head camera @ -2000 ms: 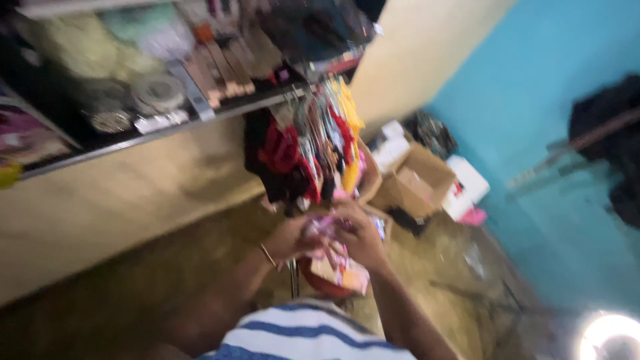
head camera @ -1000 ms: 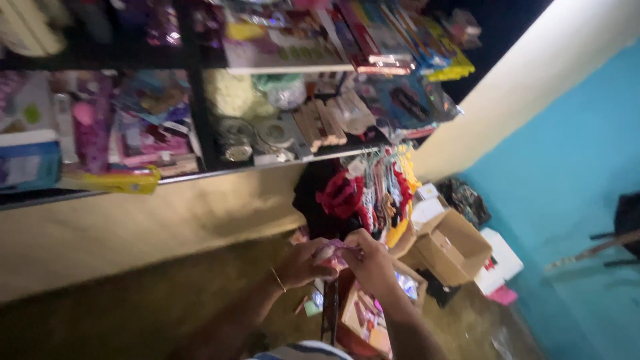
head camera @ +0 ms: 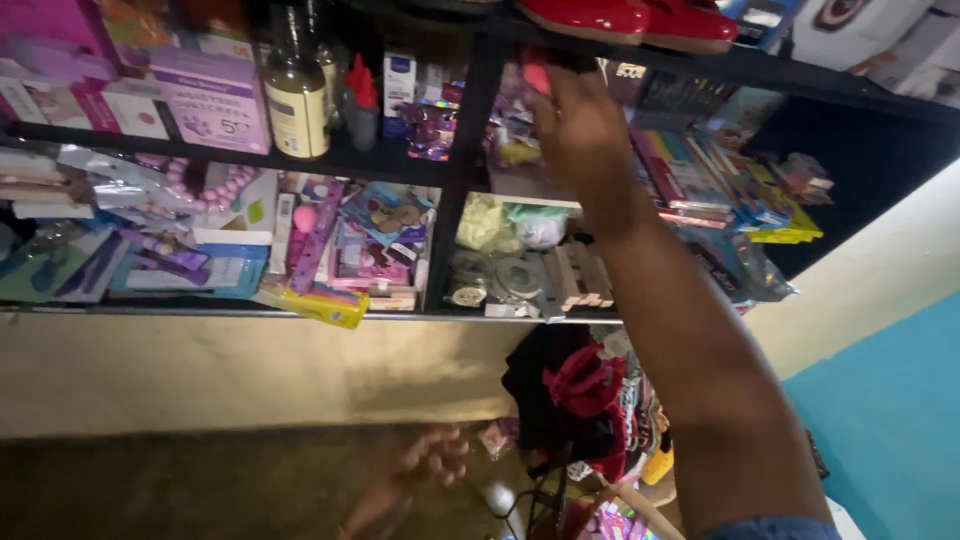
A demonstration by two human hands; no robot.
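My right hand [head camera: 581, 124] reaches up into the upper right compartment of the black shelf unit [head camera: 457, 161]. Its fingers are mostly hidden and blurred, so what they hold cannot be made out; a bright pink thing [head camera: 535, 75] shows beside them. Small plastic-wrapped items [head camera: 517, 150] lie just left of the wrist. Low in the view, my left hand [head camera: 439, 454] hangs in front of the wall with fingers apart and nothing seen in it. Near it is a small pink packet [head camera: 493, 439]. Below my right forearm are a grey tape roll [head camera: 516, 277] and wooden pieces [head camera: 576, 276].
Red glossy shoes [head camera: 630, 19] stand on the top shelf. A bottle with a cream label [head camera: 296, 112] and a purple sunscreen box [head camera: 212, 101] are at the left. A yellow packet [head camera: 322, 306] juts over the lower shelf edge. Hanging clothes [head camera: 585, 379] crowd the space beneath.
Both hands were together low in front of me around a small pinkish item; now they are apart, the right raised into the shelf. The view has swung up towards the shelves.
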